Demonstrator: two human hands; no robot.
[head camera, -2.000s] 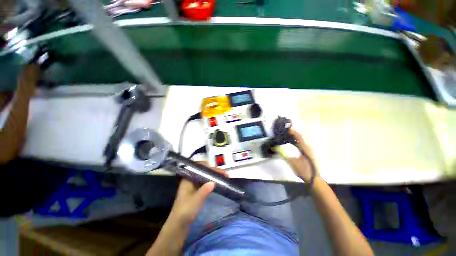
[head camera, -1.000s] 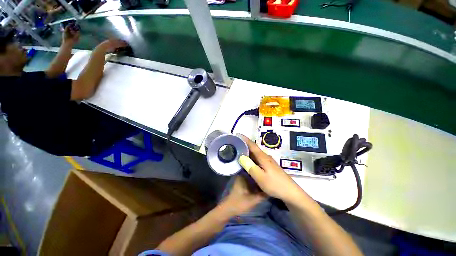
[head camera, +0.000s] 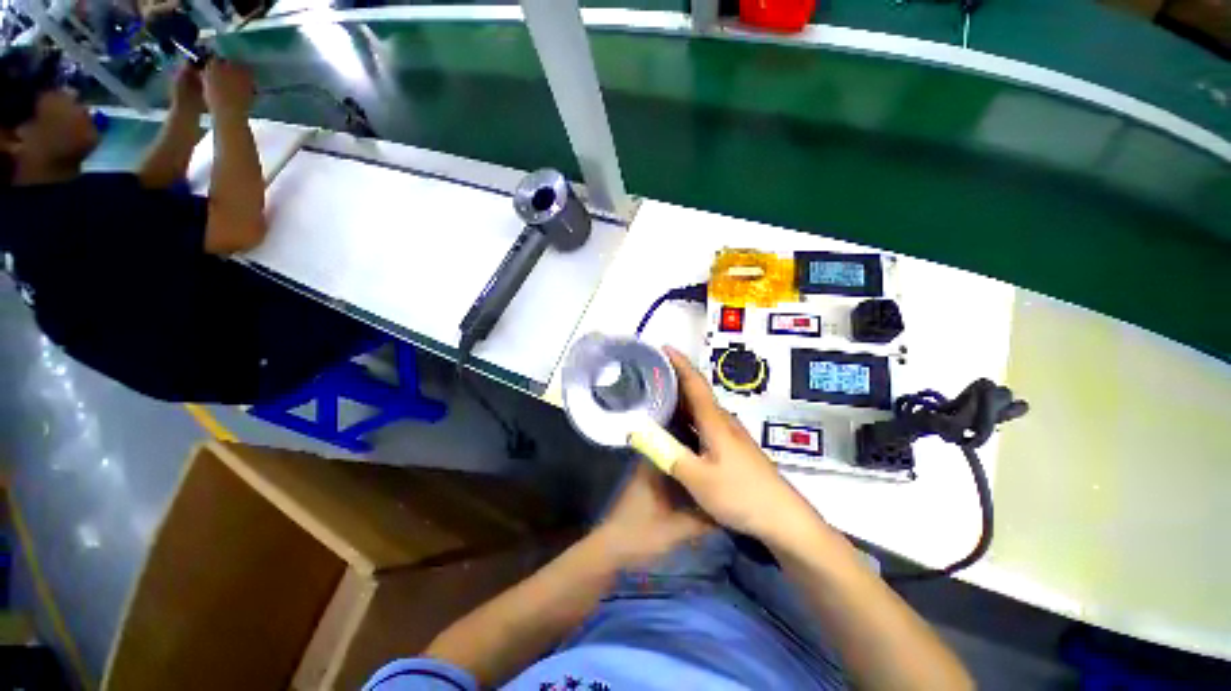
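Observation:
A hair dryer (head camera: 583, 402) is held upright over the bench edge, its ring-shaped head facing up at me. My right hand (head camera: 722, 466) grips it near the head, with a yellow wrap on the thumb. My left hand (head camera: 655, 516) is below, around the handle, which is mostly hidden by the hands. The power test box (head camera: 772, 381) lies on the bench with two lit displays. A plug (head camera: 884, 443) sits in its lower right socket, and the bundled power cord (head camera: 961, 409) loops down from it over the bench edge.
A second hair dryer (head camera: 520, 263) lies on the bench (head camera: 392, 223) to the left, its cord hanging off the edge. An open carton (head camera: 257, 540) stands on the floor at lower left. A person (head camera: 122, 270) works at far left. A metal post (head camera: 574, 108) stands before the green conveyor (head camera: 810, 128).
Since two seconds ago, the dryer has turned from lying sideways to head-up, and my right hand has moved from the plug to the dryer. The view has shifted left, showing the carton and person.

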